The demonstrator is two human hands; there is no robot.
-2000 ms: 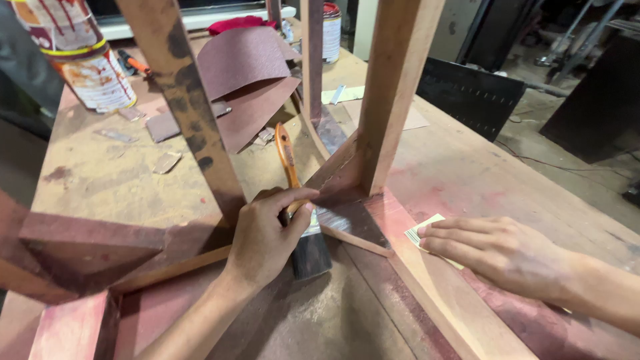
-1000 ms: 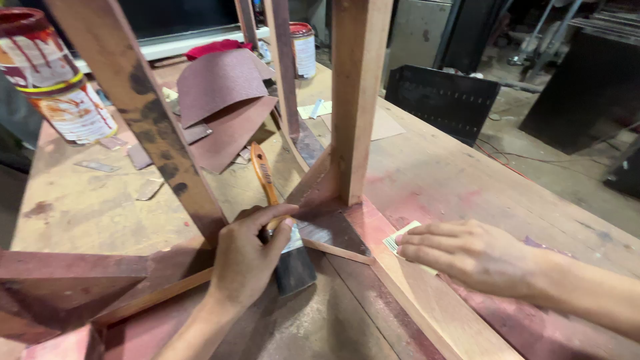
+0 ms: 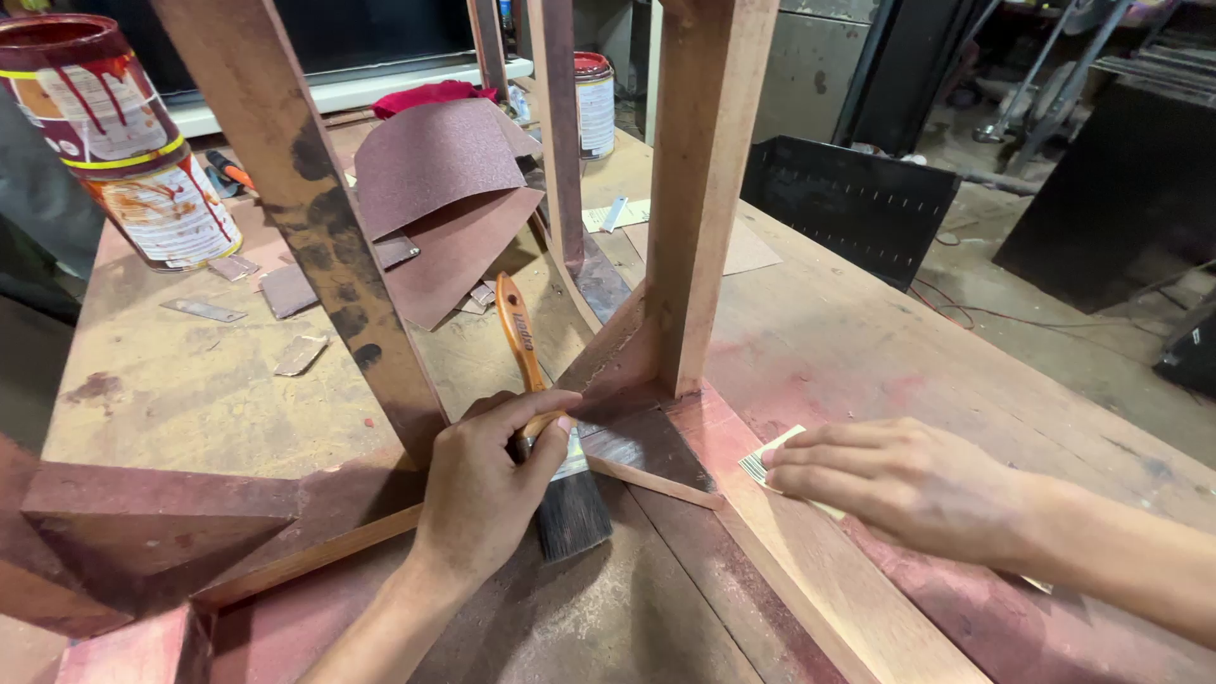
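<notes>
My left hand [image 3: 499, 484] grips a wide paintbrush [image 3: 519, 332] by the base of its wooden handle, dark bristles pointing down toward me. The brush is over the inner corner of a wooden frame [image 3: 817, 570] with upright legs [image 3: 698, 190]. My right hand [image 3: 883, 484] presses a folded piece of sandpaper [image 3: 774, 456], its pale printed backing showing, flat on the bare wood rail right of the nearest upright. Reddish stain marks the rail beside that upright. My right palm hides part of the sandpaper.
Two stacked, paint-streaked cans [image 3: 161, 204] stand at the left, another can [image 3: 595, 109] at the back. Sandpaper sheets [image 3: 437, 166], a red cloth [image 3: 427, 95] and scraps [image 3: 302, 354] lie on the worktable [image 3: 123, 380]. A black perforated panel [image 3: 845, 204] stands beyond the table's edge.
</notes>
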